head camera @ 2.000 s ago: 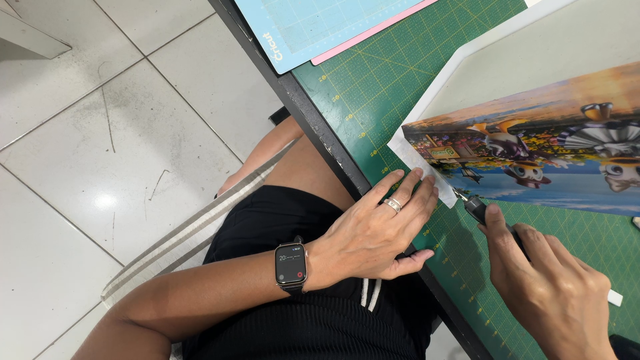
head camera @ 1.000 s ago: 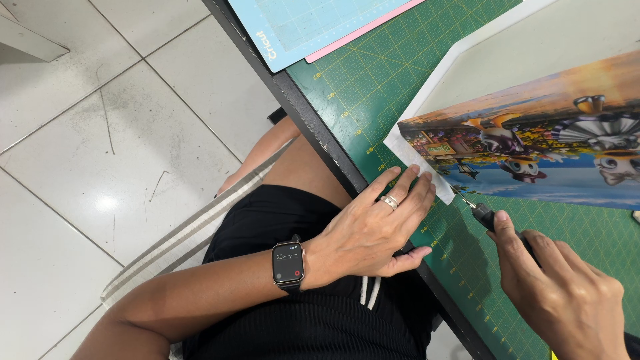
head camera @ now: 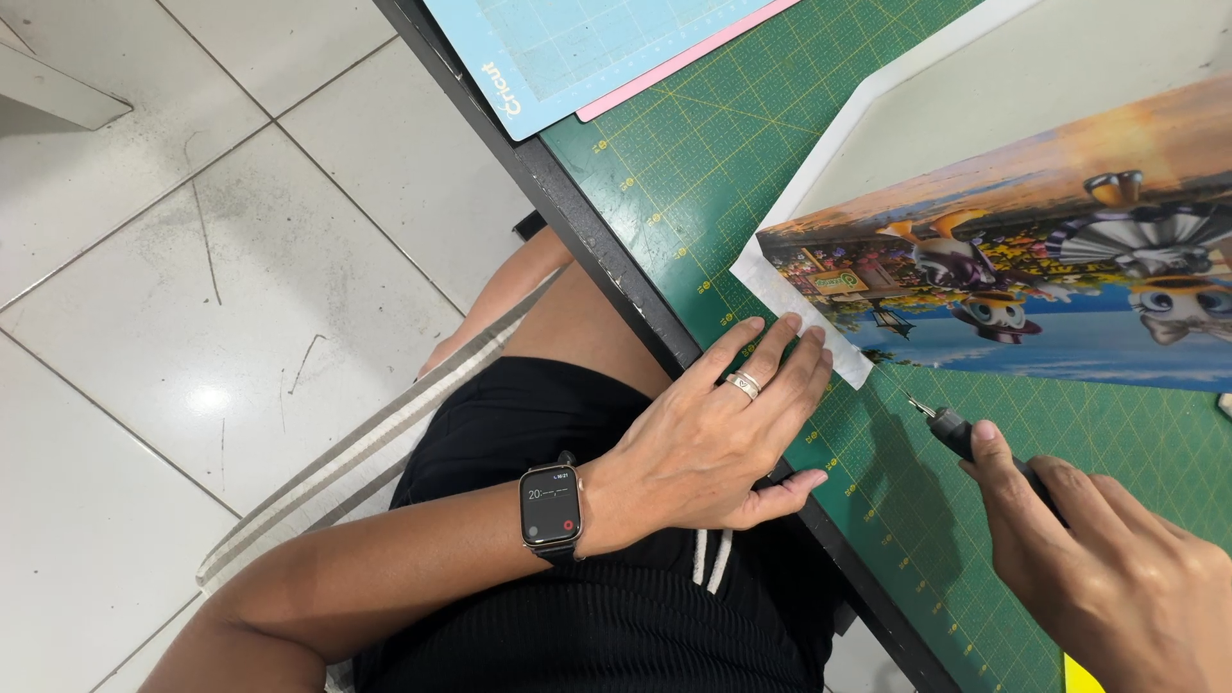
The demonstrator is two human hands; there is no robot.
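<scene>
A glossy printed sheet with cartoon figures (head camera: 1020,260) lies on the green cutting mat (head camera: 924,462), its end bordered by a white strip (head camera: 804,313). My left hand (head camera: 722,428), with rings on one finger and a smartwatch (head camera: 551,505) at the wrist, rests flat, its fingertips on the white strip. Nothing is grasped in it. My right hand (head camera: 1097,539) grips a dark-handled craft knife (head camera: 951,431). The thin metal tip points toward the strip's lower corner and is apart from it.
A light blue Cricut mat (head camera: 597,58) overlaps a pink one (head camera: 674,77) at the table's upper left. The dark table edge (head camera: 616,279) runs diagonally beside my legs. A yellow item (head camera: 1080,676) shows at the bottom right, and a small pale object (head camera: 1224,404) at the right edge.
My right hand has drawn the knife away from the corner of the white strip, toward the lower right. My left hand has stayed nearly in place on the strip.
</scene>
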